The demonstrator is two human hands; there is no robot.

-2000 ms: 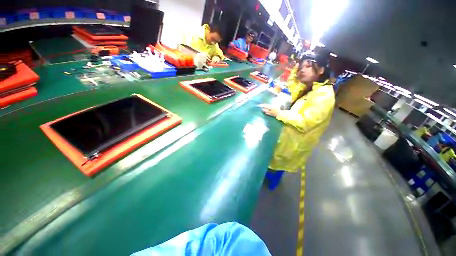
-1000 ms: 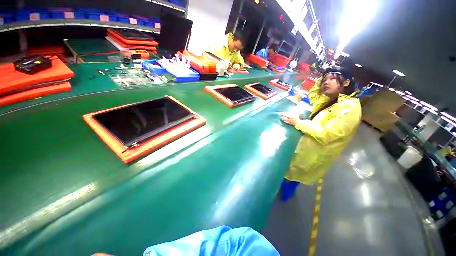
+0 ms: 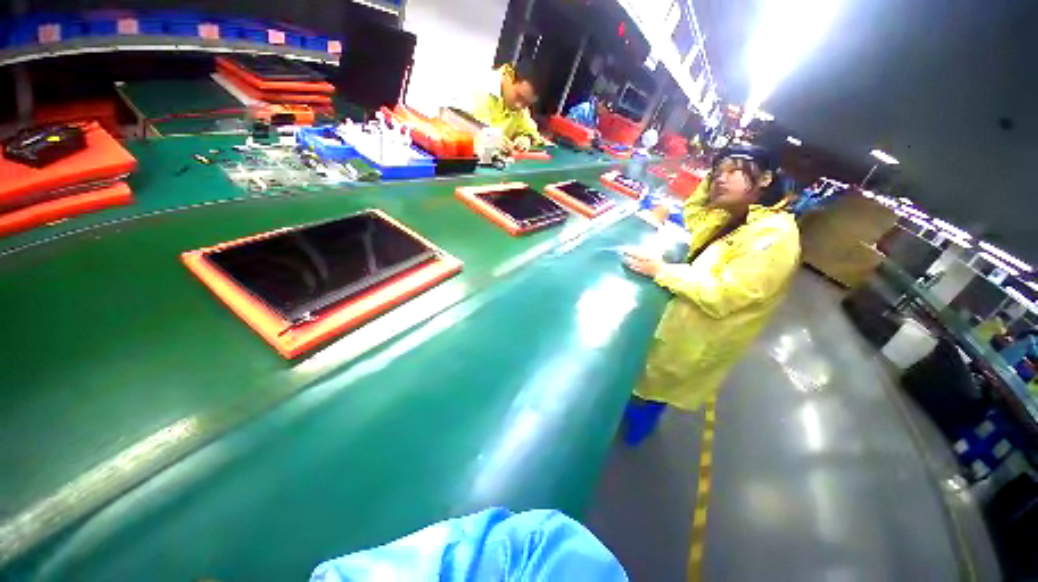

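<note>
A black display panel [image 3: 324, 264] lies flat on an orange foam tray [image 3: 376, 301] on the green bench, left of centre. The foam shows as a border around the panel. A small metal piece is at the panel's lower corner. Neither of my hands shows; only a light blue sleeve of mine is at the bottom edge. I cannot tell what my hands hold.
More panels in orange trays [image 3: 518, 208] lie farther along the bench [image 3: 455, 387]. Stacked orange foam [image 3: 68, 182] with a black object on top is at left. Blue boxes [image 3: 398, 165] stand behind. A person in a yellow smock [image 3: 728, 284] stands at right; others sit farther back.
The camera view has shifted, so the panel and bench sit farther right than two seconds ago. A bit of skin seen at the bottom edge one second ago is almost gone.
</note>
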